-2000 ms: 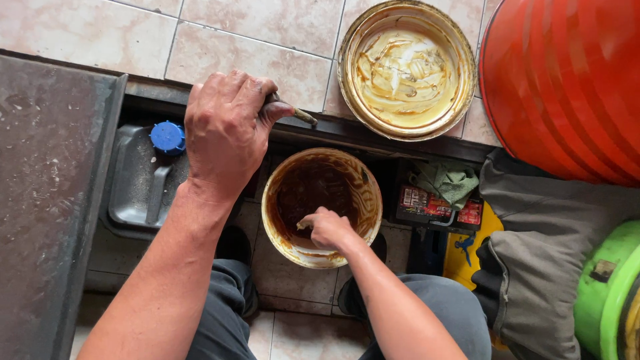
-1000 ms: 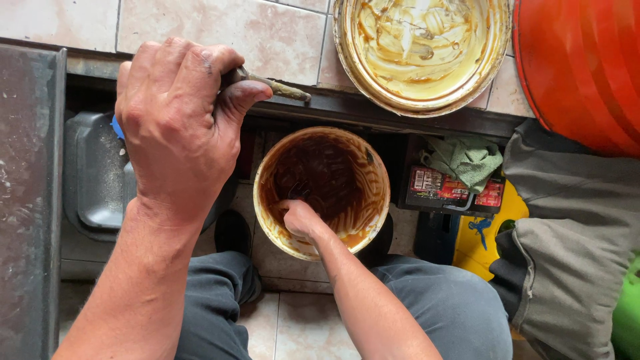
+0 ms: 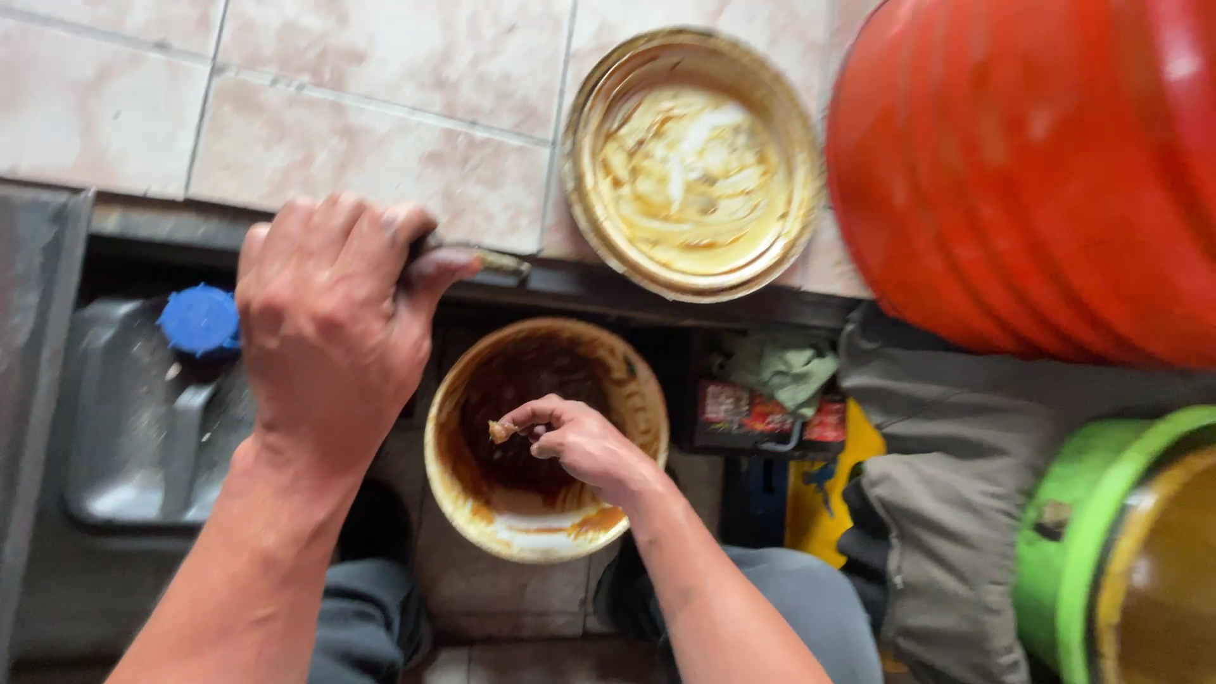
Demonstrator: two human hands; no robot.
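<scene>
My left hand [image 3: 332, 332] is closed around a thin, dirty stick-like tool [image 3: 494, 263], whose end sticks out to the right past the thumb over the dark ledge. Over the mouth of a round bucket [image 3: 543, 546] my right hand [image 3: 575, 442] pinches a small yellowish-brown lump [image 3: 501, 431] between its fingertips. Dark brown paste [image 3: 494, 475] lies in the bucket and is smeared up its inner wall. Above the bucket, on the tiled surface, sits a round lid or shallow tub [image 3: 689, 180] coated inside with yellow and brown residue.
A red ribbed plastic container [image 3: 1026, 171] stands at upper right. A grey canister with a blue cap [image 3: 199, 320] is at left. Right of the bucket are a black battery-like box [image 3: 760, 423] with a green cloth [image 3: 793, 370], grey fabric [image 3: 959, 532] and a green container [image 3: 1083, 551].
My right hand has lifted from deep in the bucket, and a small lump now shows in its fingertips. The left hand still grips the tool. The view has shifted.
</scene>
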